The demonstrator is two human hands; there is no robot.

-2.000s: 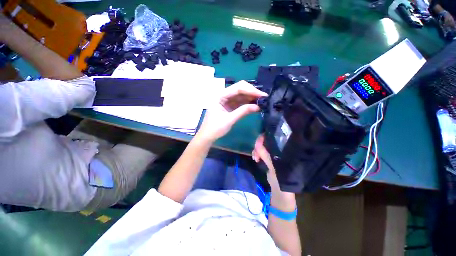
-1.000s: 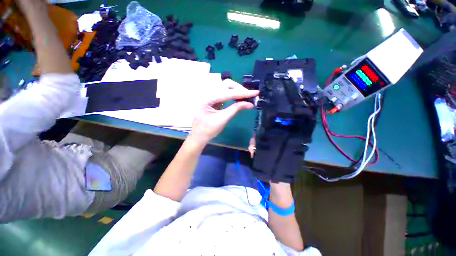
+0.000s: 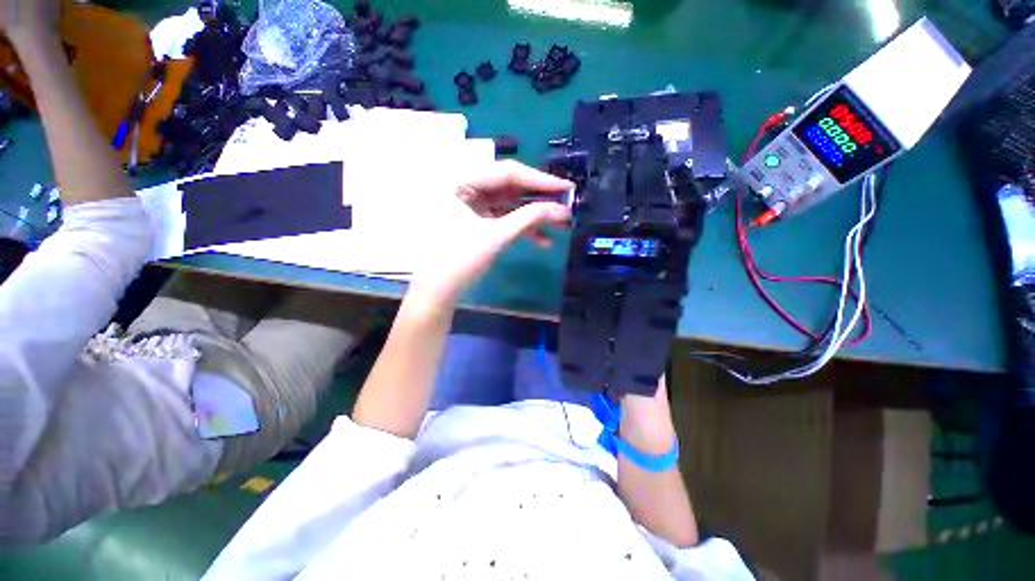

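A bulky black handheld unit (image 3: 624, 306) is held up in front of me, its narrow face up, with a small display window (image 3: 624, 246) glowing blue. My left hand (image 3: 499, 216) has thumb and forefinger at the unit's left side, pinching a tiny part there. My right hand is hidden under the unit; only the wrist with a blue anti-static strap (image 3: 647, 454) shows below it. Another black unit (image 3: 695, 125) with a pale label lies on the green bench just behind.
A DC power supply (image 3: 834, 142) with red and white leads stands at right. White paper sheets (image 3: 397, 142) with a black pad (image 3: 267, 207), small black parts (image 3: 386, 57) and a clear plastic bag (image 3: 293, 45) lie left. A person (image 3: 68, 306) sits at left.
The unit has turned from its broad labelled side to its narrow face, and its display now glows blue. My left fingers stay at its left side. The neighbour's arm has shifted left.
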